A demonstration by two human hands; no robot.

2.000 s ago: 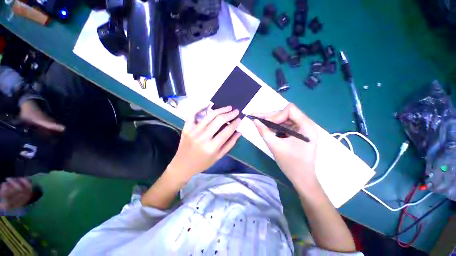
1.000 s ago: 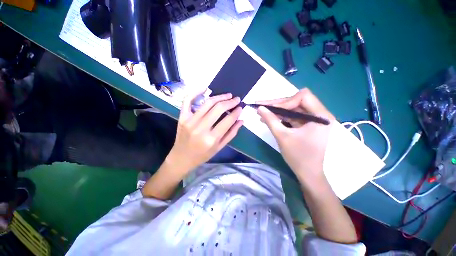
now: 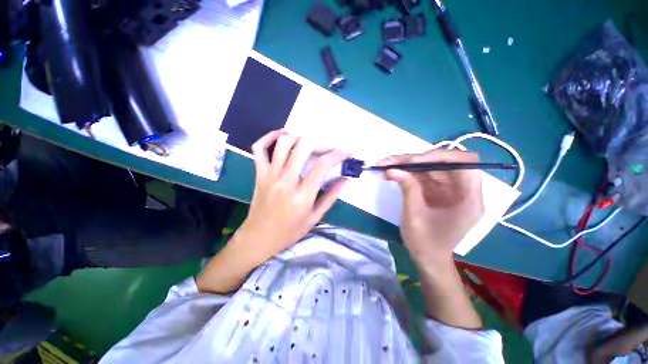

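My left hand (image 3: pixel 288 186) holds a small black plastic part (image 3: pixel 352 168) between its fingertips, above the white strip (image 3: pixel 384 142). My right hand (image 3: pixel 442 199) holds dark tweezers (image 3: pixel 447 166) like a pen, nearly level. Their tip is at the right side of the small part; whether it holds anything is too small to tell. A matte black adhesive pad sheet (image 3: pixel 261 104) lies at the strip's left end, just beyond my left fingers.
Black device assemblies (image 3: pixel 74 71) lie on white paper (image 3: pixel 206 57) at left. Loose black parts (image 3: pixel 388 59) and a pen (image 3: pixel 465 67) lie beyond the strip. A white cable (image 3: pixel 543 178), plastic bag (image 3: pixel 597 89) and red lead (image 3: pixel 579 266) are at right. Another person's sleeve (image 3: pixel 568 330) shows lower right.
The view has shifted right. My left fingers have come off the pad sheet and now show the small black part, right of it. The tweezers have moved with it and lie more level.
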